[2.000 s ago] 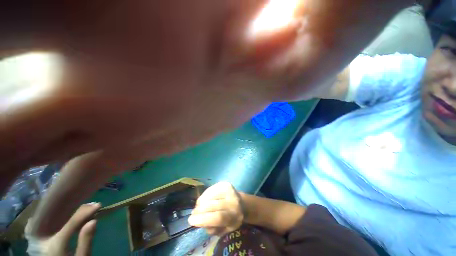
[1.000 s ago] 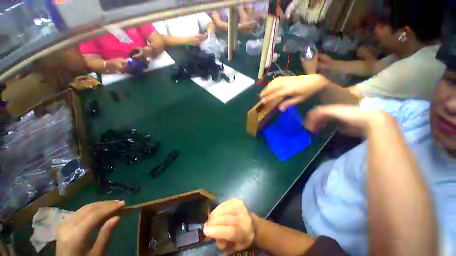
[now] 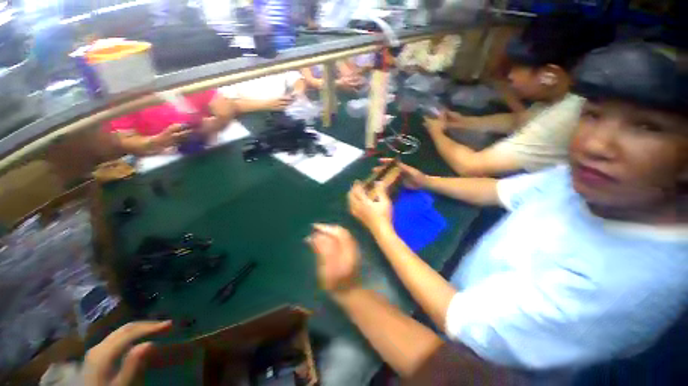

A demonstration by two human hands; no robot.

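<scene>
The open brown packing box [image 3: 260, 329] lies at the bottom centre, cut off by the lower edge. A dark item [image 3: 281, 362] and a small light-coloured part are inside it, too blurred to name. My left hand [image 3: 124, 350] is at the bottom left, beside the box's left end, with thumb and finger apart and nothing seen in it. My right hand [image 3: 336, 258], blurred, is raised above and right of the box, apart from it, with no object visible in it. A pile of black cables [image 3: 170, 264] lies beyond the box; one dark cable [image 3: 235, 281] lies apart.
A large carton tray [image 3: 105, 245] of clear-bagged parts [image 3: 49, 290] stands left. A neighbour in light blue at right holds a small brown box [image 3: 382, 181] beside a blue cloth [image 3: 417, 219]. Black adapters [image 3: 285, 137] lie on a white sheet [image 3: 324, 166]. Several coworkers sit around; a shelf edge crosses above.
My right hand has moved up off the box's right end. The large blur that covered the view two seconds ago is gone. The neighbour now holds the small box with both hands.
</scene>
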